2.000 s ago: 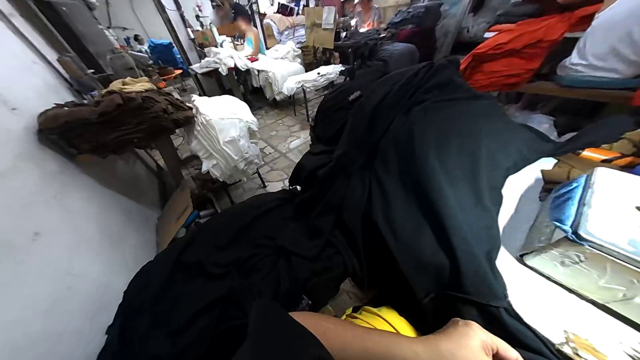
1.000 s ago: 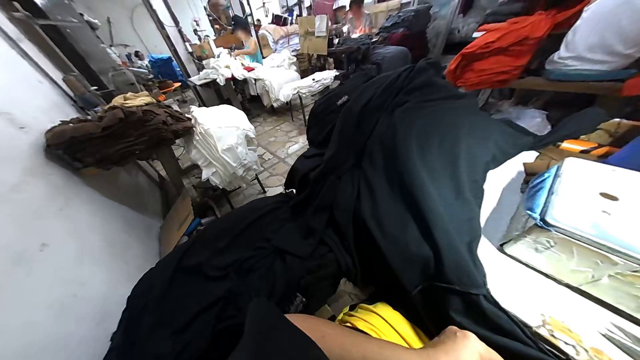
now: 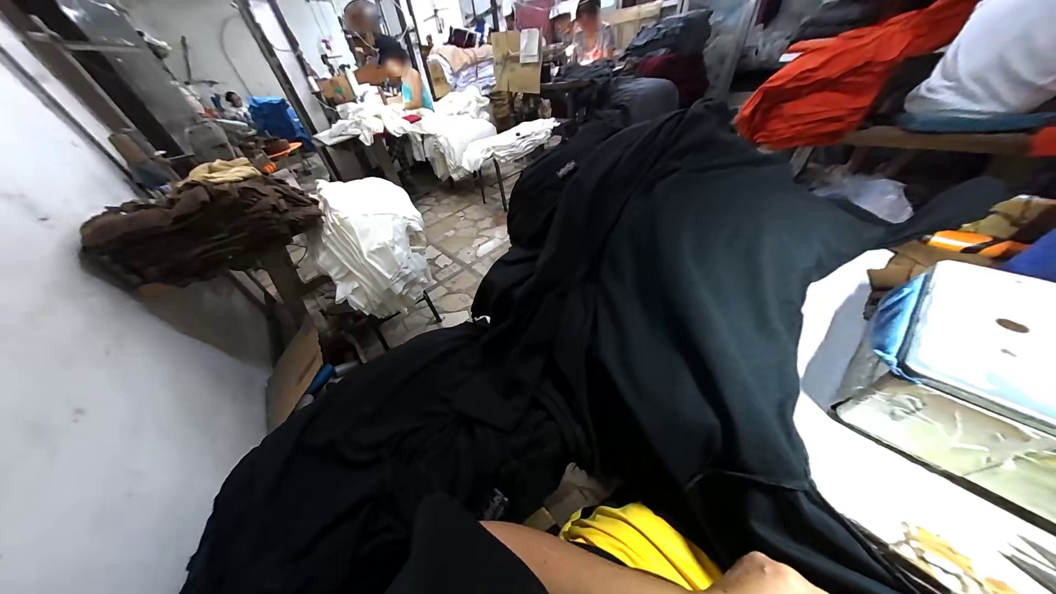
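Black fabric garments (image 3: 701, 297) lie in a large heap before me, draped over the edge of a white work table (image 3: 833, 363). My left forearm comes in from the bottom with a black sleeve above it. Only the back of my left hand (image 3: 763, 575) shows at the bottom edge, against the black fabric; its fingers are cut off by the frame. A bright yellow cloth (image 3: 643, 540) lies beside the forearm. My right hand is out of the picture.
Brown folded cloth (image 3: 198, 219) and a white fabric stack (image 3: 371, 243) stand at left by the wall. A machine's white panel (image 3: 990, 338) and metal snips (image 3: 1035, 561) are at right. Red-orange fabric (image 3: 850, 91) lies on a bench. Several people sit farther back.
The left hand has moved slightly lower toward the bottom edge of the picture. The black fabric heap looks much the same.
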